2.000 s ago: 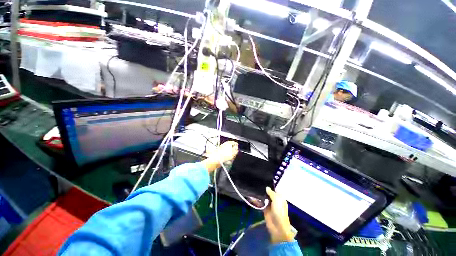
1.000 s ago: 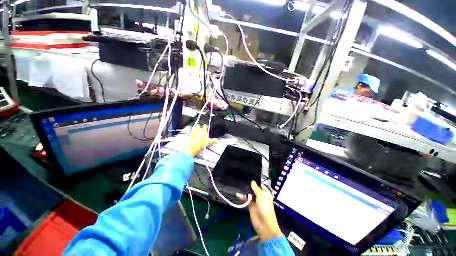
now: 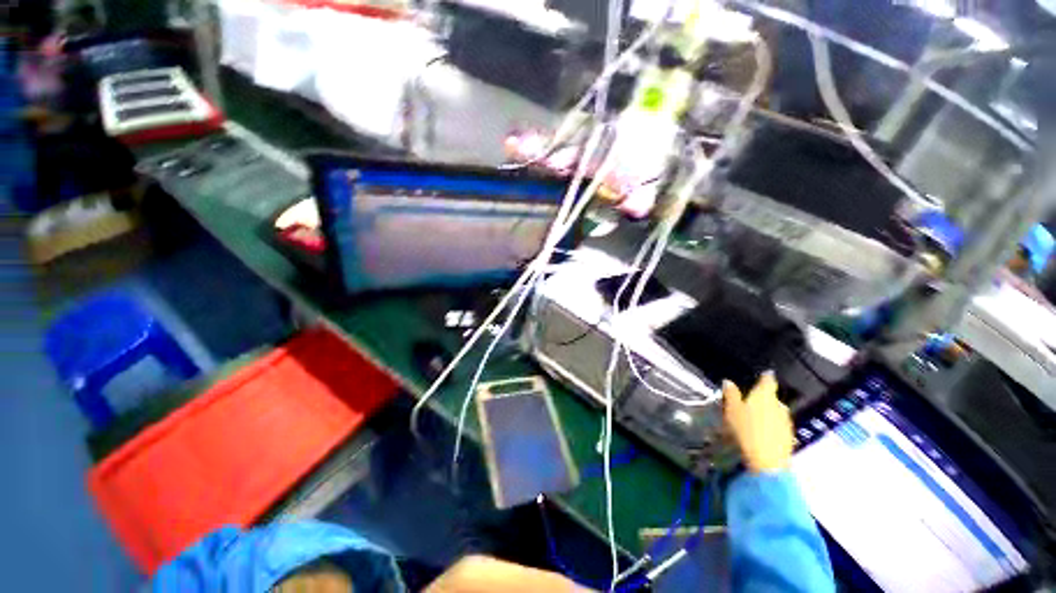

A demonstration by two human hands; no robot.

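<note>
A black tablet [image 3: 735, 336] lies on top of the silver-white tester [image 3: 573, 348]. My right hand [image 3: 759, 426] is at the tablet's near right edge, with thumb and finger spread. A white cable [image 3: 666, 382] curves to its thumb. Blur hides whether it grips tablet or plug. Skin of my left hand or wrist [image 3: 504, 576] shows at the bottom edge, cut off, beside blue cloth [image 3: 272, 558]; its fingers cannot be made out. A grey-blue panel with tan border [image 3: 527, 446] lies on the bench in front of the tester.
A red-orange tray [image 3: 249, 434] is at lower left, with a blue stool [image 3: 122, 348] beyond. The left monitor [image 3: 446, 232] and right monitor [image 3: 915, 492] flank the tester. White cables [image 3: 608, 463] hang across the middle. A white slotted tray [image 3: 154, 102] is at far upper left.
The view has swung left and down, bringing in the stool and more red tray. My left hand has left the tester top for the bottom edge. My right hand remains by the tablet.
</note>
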